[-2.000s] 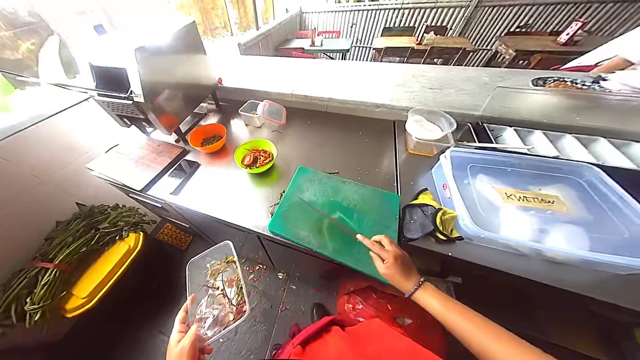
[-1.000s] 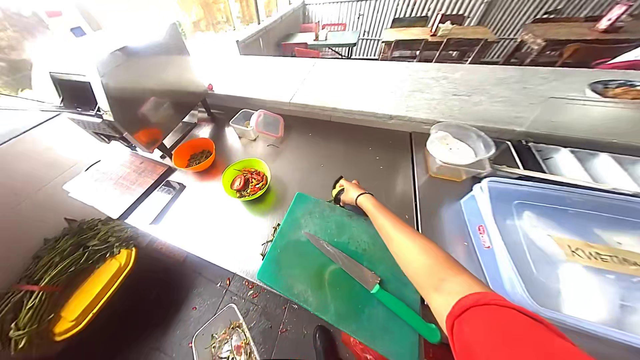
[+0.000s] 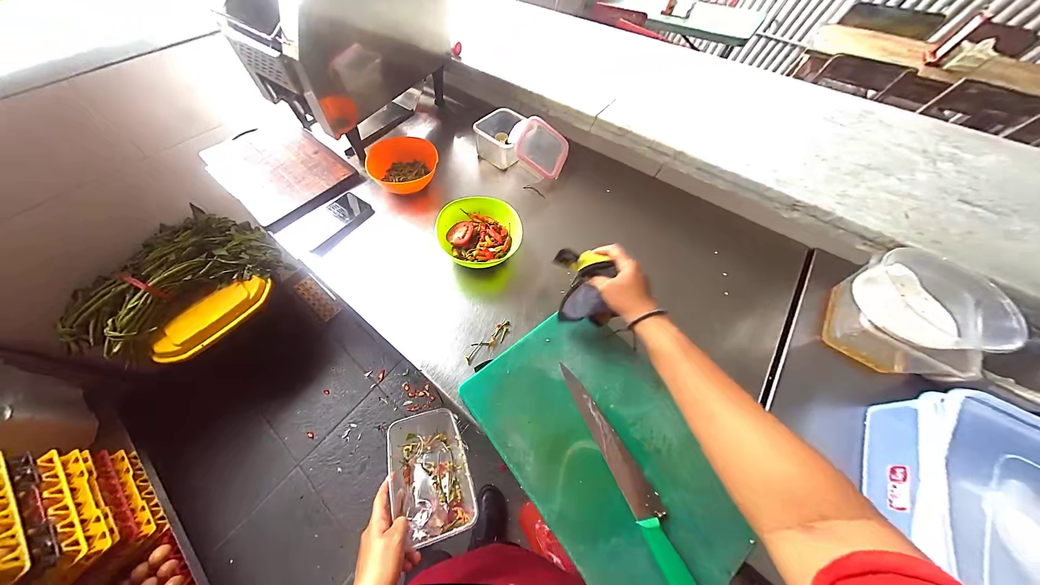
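My right hand (image 3: 624, 284) grips a yellow and dark grey cloth (image 3: 587, 291) over the far left corner of a green cutting board (image 3: 536, 422). On the board lies a knife (image 3: 609, 443) with a green handle. My left hand (image 3: 385, 536) holds a clear plastic container (image 3: 394, 455) with vegetable scraps, below the counter's edge. Stem scraps (image 3: 489, 341) lie on the steel counter beside the board. Farther back are a lime green bowl (image 3: 479, 264) of red chilies and a halved tomato, and an orange bowl (image 3: 402, 188) of dark, chopped-looking food.
A small container (image 3: 494, 138) with its lid leaning stands near the back ledge (image 3: 650, 97). Left are a phone (image 3: 345, 219), a cutting board (image 3: 280, 175), long green vegetables (image 3: 154, 280) and a yellow lid (image 3: 213, 321). Egg trays (image 3: 73, 504) are lower left. Plastic tubs (image 3: 942, 471) stand right.
My right hand has let go of the knife, which now lies on the board, and has taken the cloth. The cloth was right of the board two seconds ago. The view has swung left.
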